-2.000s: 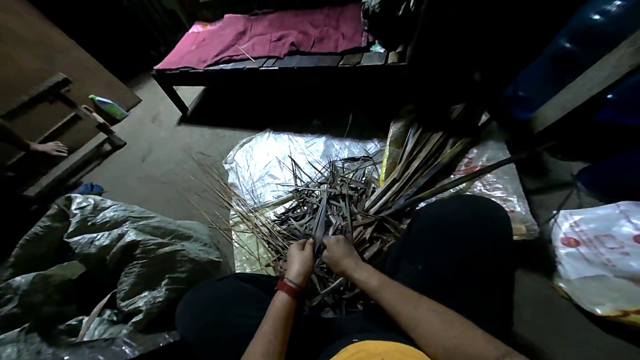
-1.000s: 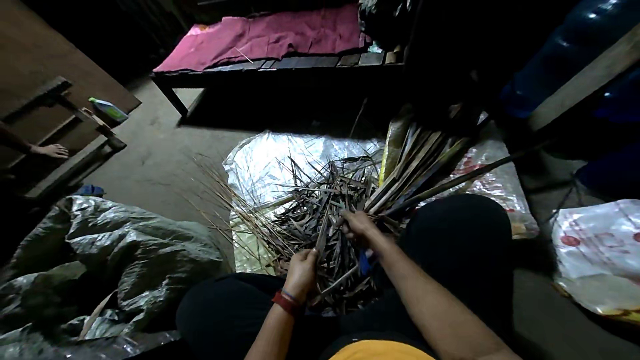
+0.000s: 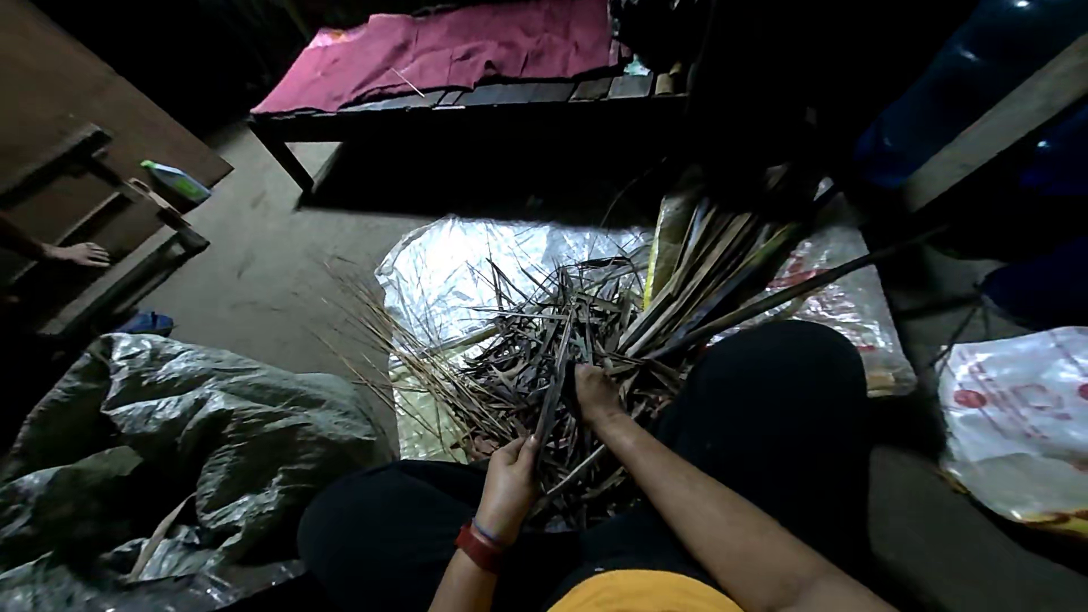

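Note:
My left hand [image 3: 510,484], with a red band at the wrist, grips the lower end of a long dark dried leaf strip [image 3: 557,374]. Close by on the right, my right hand [image 3: 597,395] is closed beside the strip's middle; what its fingers hold is hidden. Both hands are over a heap of dried leaf scraps [image 3: 527,340] between my knees. Thin pale ribs [image 3: 425,365] fan out at the heap's left side. Longer dried stalks and leaves [image 3: 705,272] lie at its upper right, on woven plastic sacks [image 3: 476,255].
A crumpled green-grey tarp [image 3: 229,425] lies at left, a white printed sack [image 3: 1020,416] at right. Ahead stands a low slatted bench [image 3: 510,92] with a red cloth [image 3: 476,47]. Another person's hand [image 3: 81,253] rests near a wooden frame [image 3: 127,272]; a bottle [image 3: 176,180] is behind it.
My hands were close together two seconds ago, then apart, with a blue thing visible near my right hand. Now my right hand is back nearer the left, and the blue thing is out of sight.

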